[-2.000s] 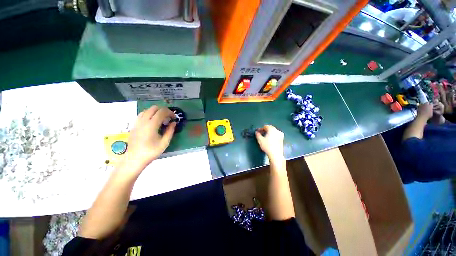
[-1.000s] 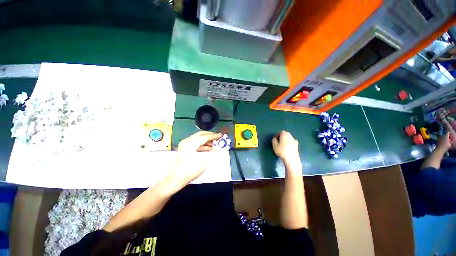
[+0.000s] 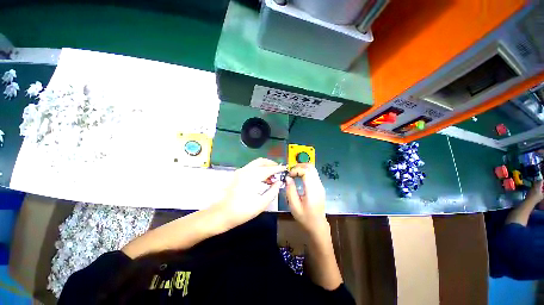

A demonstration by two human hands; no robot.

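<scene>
My left hand (image 3: 255, 186) and my right hand (image 3: 306, 193) meet at the bench edge, in front of the right start button (image 3: 303, 157). Between their fingertips is a small dark-and-white part (image 3: 282, 177), mostly hidden by the fingers. My left hand grips it; my right fingertips touch it, and whether they hold a separate insert cannot be told. The black round press nest (image 3: 255, 132) is empty, behind the hands. Small dark inserts (image 3: 330, 170) lie scattered right of the right button. White moulded parts (image 3: 71, 122) are heaped on the white sheet (image 3: 149, 189).
The green press head (image 3: 238, 59) and orange control box (image 3: 393, 53) stand behind. The left start button (image 3: 192, 148) is beside the nest. Dark blue-and-white assemblies (image 3: 407, 170) are piled right. Cartons (image 3: 411, 250) are below the bench. Another person's arm (image 3: 525, 208) is far right.
My left hand has moved from the nest to the bench edge with the part. My right hand has come left from the dark inserts to meet it. The view has shifted.
</scene>
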